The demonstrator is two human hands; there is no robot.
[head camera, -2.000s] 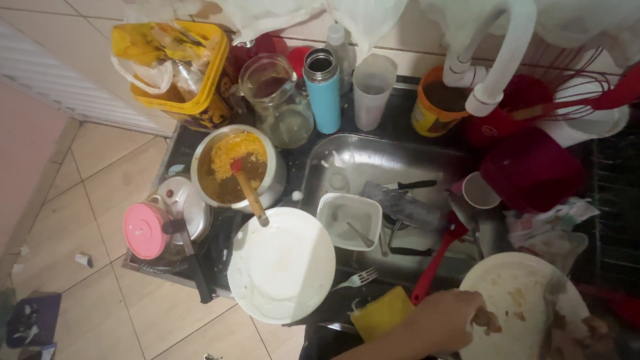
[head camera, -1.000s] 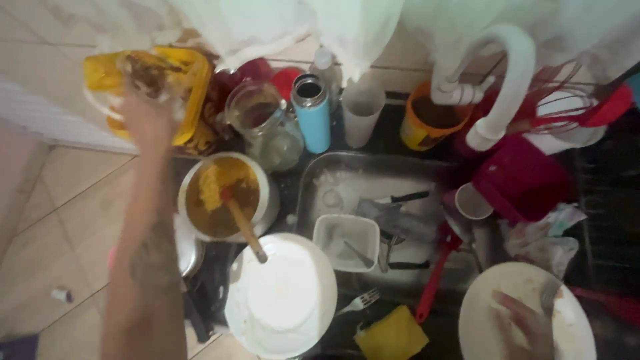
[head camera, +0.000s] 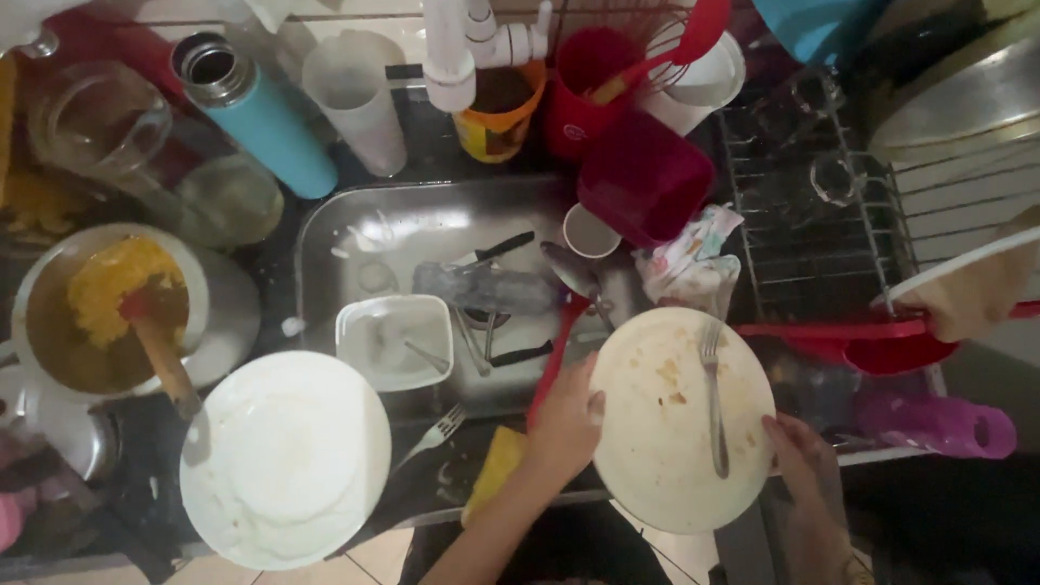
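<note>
Both my hands hold a cream plate at the right front of the sink. My left hand grips its left rim, and my right hand grips its right rim. Food scraps and a metal fork lie on that plate. Left of it, a white plate rests at the counter's front, with another fork beside it. A yellow cloth or sponge lies partly behind my left forearm. The steel sink holds a white square tub, knives, other cutlery and a red-handled utensil.
At the left stands a pot of food with a wooden-handled spatula. Behind the sink are a blue bottle, a frosted cup and a white faucet. A wire dish rack is at the right, with another person's hand near it.
My left hand has come from the yellow container at the far left to the cream plate. A fork now lies on that plate. The view has shifted right.
</note>
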